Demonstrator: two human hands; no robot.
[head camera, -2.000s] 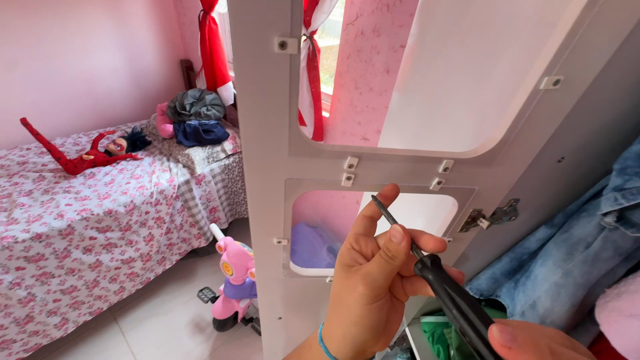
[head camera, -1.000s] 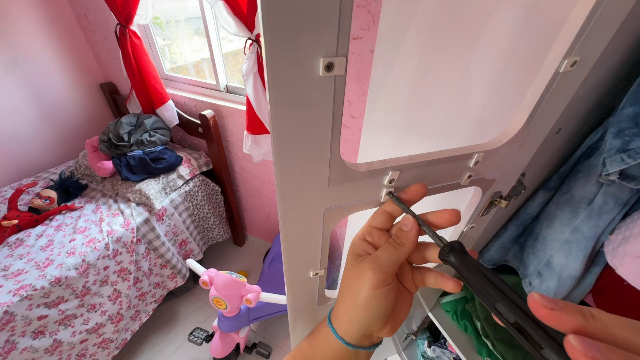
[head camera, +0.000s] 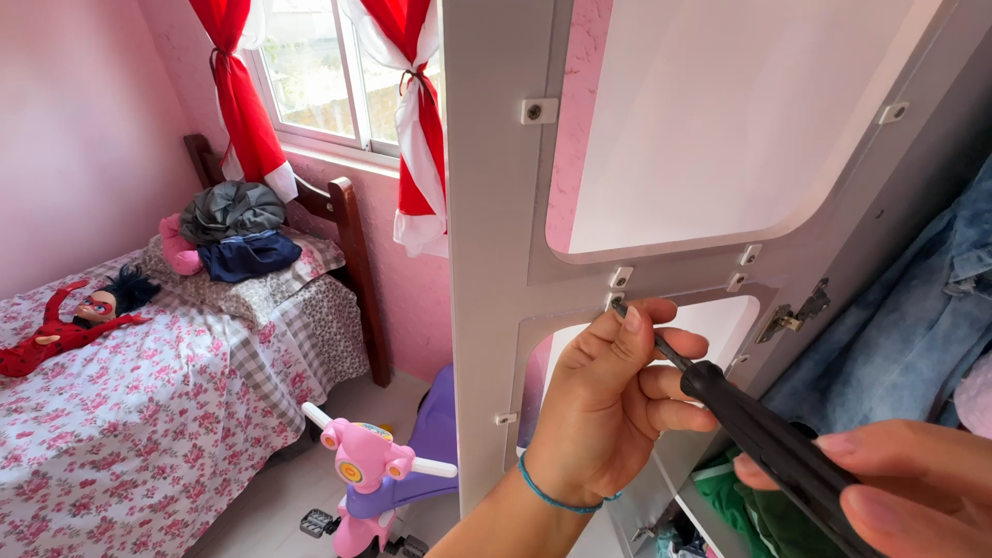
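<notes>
My left hand (head camera: 612, 387), with a blue cord round the wrist, pinches the metal shaft of a black-handled screwdriver (head camera: 767, 434) near its tip. The fingers of my right hand (head camera: 907, 480) are round the handle at the lower right. The tip meets a small white plastic clip (head camera: 614, 299) with a screw, at the top edge of the lower panel of a grey wardrobe door (head camera: 492, 232). Just above it sits another white clip (head camera: 620, 277); several more hold the panel edges. A metal hinge (head camera: 794, 311) is at the door's right edge.
Jeans (head camera: 876, 310) hang in the wardrobe at right, above green clothing (head camera: 732, 496). Left of the door stands a pink and purple ride-on tricycle (head camera: 368, 465). Behind are a bed (head camera: 194, 434) with a doll (head camera: 85, 318) and piled clothes (head camera: 236, 225), and a window (head camera: 310, 70) with red curtains.
Two seconds ago the screwdriver tip was up beside my left index finger, apart from the clips; now it is at the lower clip. The view has shifted, showing more of the window.
</notes>
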